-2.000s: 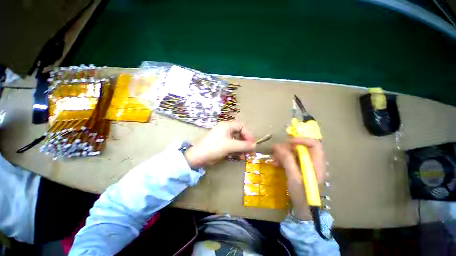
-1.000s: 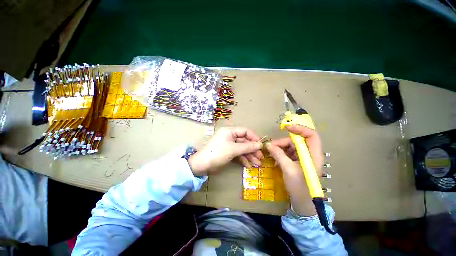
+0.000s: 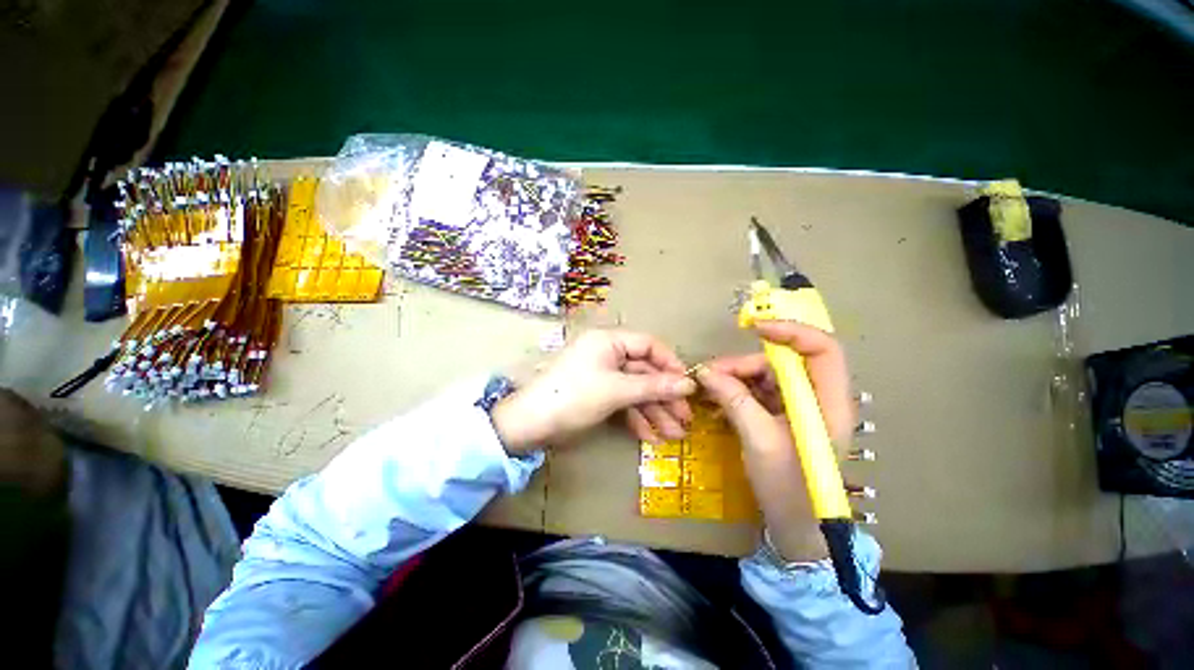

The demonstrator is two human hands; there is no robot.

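Observation:
My right hand (image 3: 796,439) holds the yellow soldering iron (image 3: 814,439), its dark tip pointing away from me. The thumb and forefingers of both hands meet over the panel and pinch a small wire lead (image 3: 695,373); its ends are mostly hidden by the fingers. My left hand (image 3: 596,386) is on the lead's left side. The yellow-orange circuit board panel (image 3: 681,482) lies flat under both hands, its upper and right parts covered. Tiny white plugs (image 3: 866,456) stand in a row beyond its right side.
A clear bag of leads (image 3: 491,236) lies ahead-left. A flat spare panel (image 3: 327,268) and a stack of wired panels (image 3: 190,268) lie farther left. A black holder with a yellow top (image 3: 1015,255) and a square black fan (image 3: 1155,425) are at right. Another person's sleeve (image 3: 157,563) shows lower left.
Both hands' fingertips have come together on the lead since the oldest frame. The iron is still held in my right hand. The other person's sleeve and arm have moved farther into view at left.

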